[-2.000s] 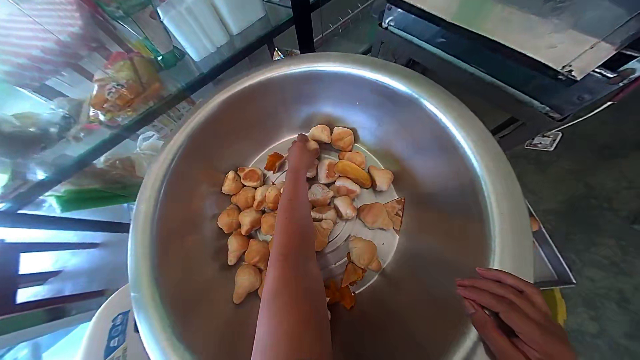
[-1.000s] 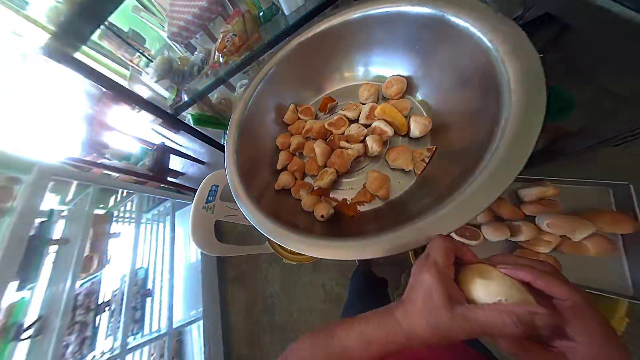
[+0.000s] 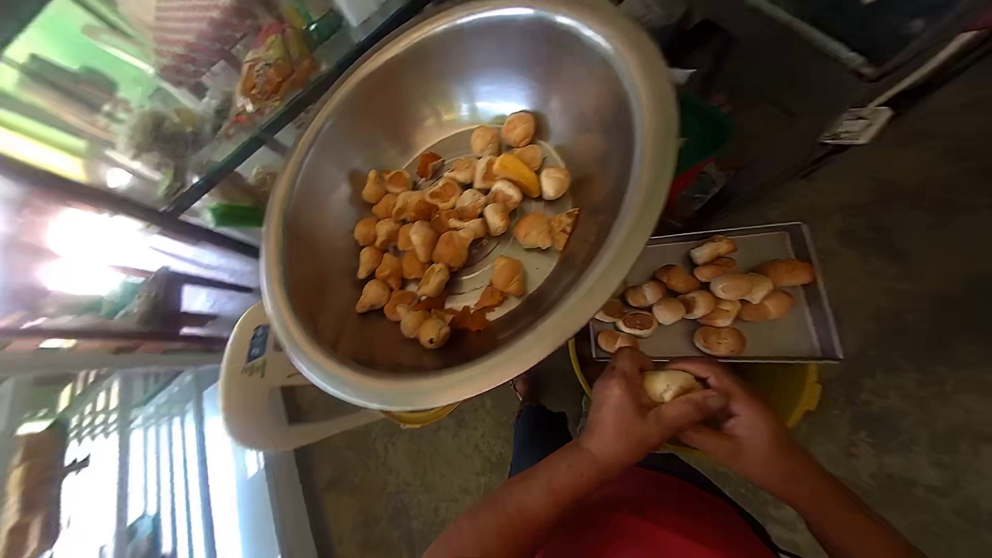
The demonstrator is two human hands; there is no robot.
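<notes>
Both of my hands hold one pale bread roll [image 3: 669, 385], just beyond the near edge of the metal baking tray. My left hand [image 3: 632, 411] grips the roll from the left, and my right hand [image 3: 725, 418] closes round it from the right, its thumb across the roll. Several browned rolls [image 3: 721, 341] lie on the baking tray [image 3: 814, 310], one with its filling showing. To the left stands a wide stainless steel basin [image 3: 465, 387] with many small bread pieces [image 3: 452, 248] and darker crust scraps on its bottom.
A white plastic chair or stool part [image 3: 256, 403] shows under the basin's left side. A yellow tub [image 3: 806, 395] is beneath the baking tray. Glass shelves with bagged goods [image 3: 271, 70] run along the upper left. A white power socket box [image 3: 856, 125] lies at the upper right.
My left hand has left the basin, where it was two seconds ago among the bread pieces. Both hands now hold a pale roll near the baking tray. The view has shifted markedly.
</notes>
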